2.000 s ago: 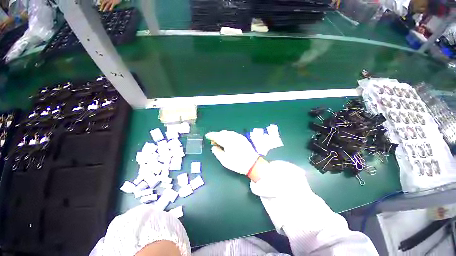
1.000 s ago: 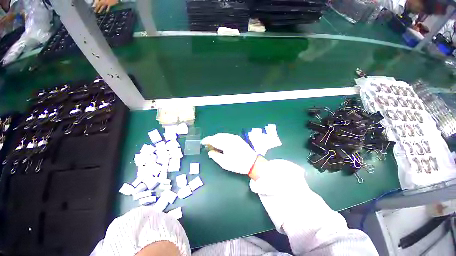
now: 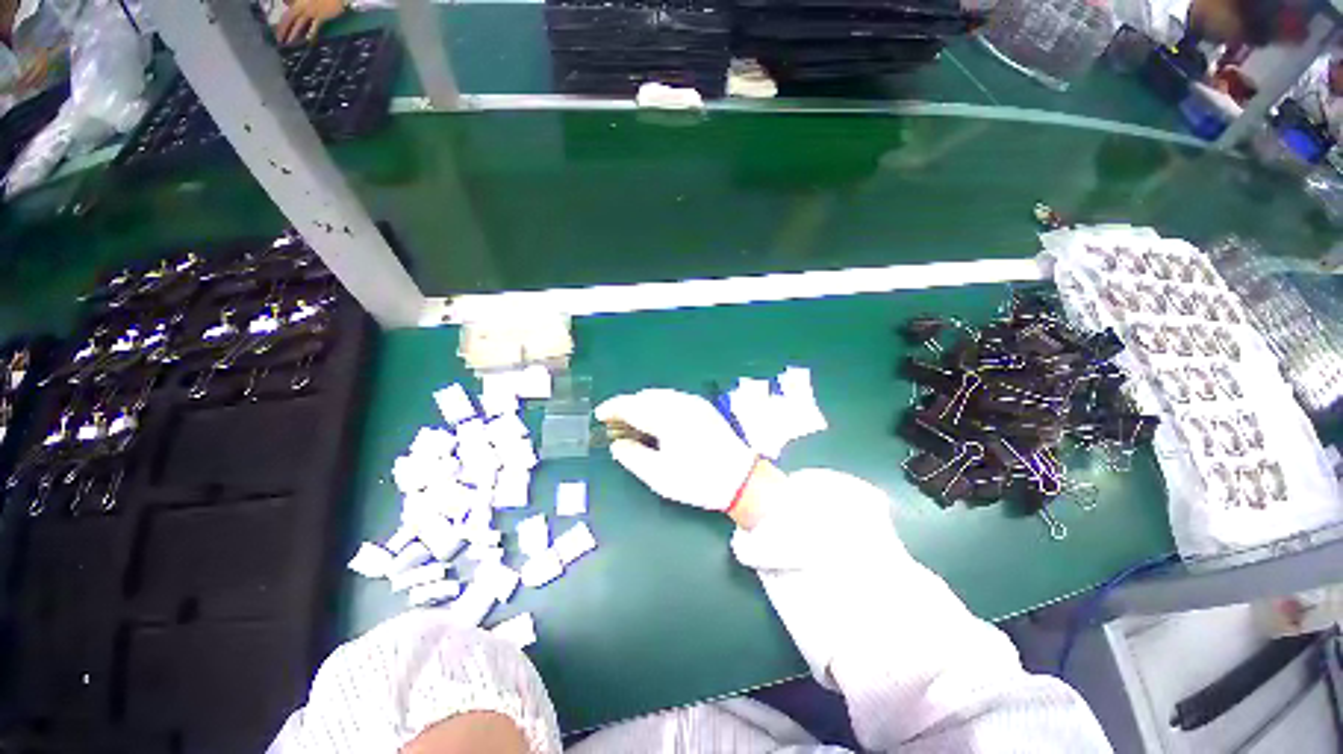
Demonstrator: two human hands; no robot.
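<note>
My right hand [image 3: 681, 451], in a white glove with a red cuff edge, rests on the green bench with its fingers curled. A small brownish-gold patch shows at its fingertips; I cannot tell whether it is a held part or bare skin. My left hand is not in view; only its sleeve [image 3: 405, 681] and some bare skin show, cut off by the bottom edge. Clear plastic squares [image 3: 566, 433] lie just left of the right fingertips. A loose pile of white pads [image 3: 469, 494] lies further left. Cream blocks [image 3: 516, 342] stand behind the pile.
A black compartment tray [image 3: 243, 545] with clipped units is at left. White paper pieces [image 3: 778, 410] lie beyond my right hand. A heap of binder clips [image 3: 1009, 398] and a white blister tray [image 3: 1200, 383] are at right. A metal post [image 3: 302, 170] rises at left. Another person's hand [image 3: 307, 18] shows top left.
Over two seconds my right hand has moved slightly left, to beside the clear squares. The left sleeve has barely moved. The whole view has shifted slightly.
</note>
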